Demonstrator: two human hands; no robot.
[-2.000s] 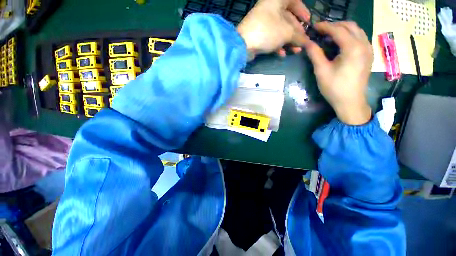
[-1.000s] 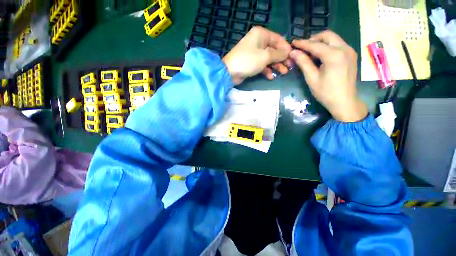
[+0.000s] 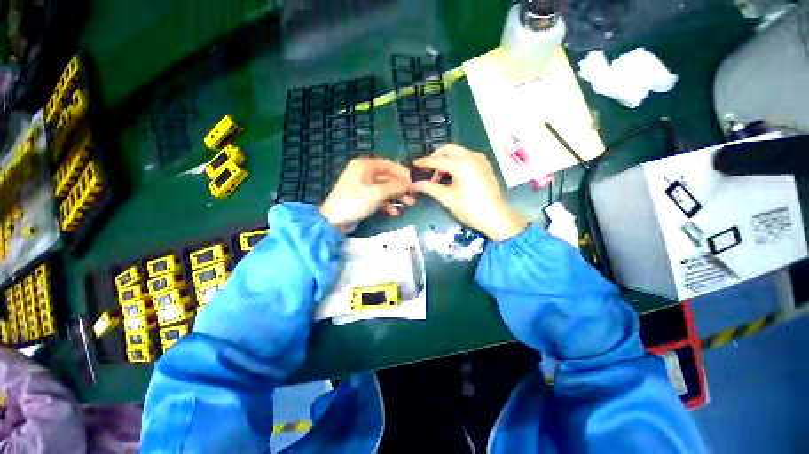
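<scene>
My left hand (image 3: 371,191) and my right hand (image 3: 457,186) meet over the bench behind the white paper pad (image 3: 408,266). Their fingertips pinch a small dark piece (image 3: 420,175), which looks like a display window; fingers cover most of it. One yellow housing (image 3: 374,298) with a dark window lies on the front of the pad. Small clear and whitish film scraps (image 3: 454,242) lie right of the pad. Lens trays with rows of black rectangles (image 3: 328,129) lie behind my hands.
A foam tray (image 3: 105,284) of yellow housings is at left, with several loose housings (image 3: 224,160) behind. At right are a cream sheet (image 3: 532,115) with a pink item, a whitish bottle (image 3: 532,40), crumpled white wipes (image 3: 628,75) and a white-grey box (image 3: 701,222). A pink sleeve (image 3: 40,399) is lower left.
The view has shifted, showing more of the bench's back and right side. My hands remain together at the small dark piece. The housing still lies on the pad.
</scene>
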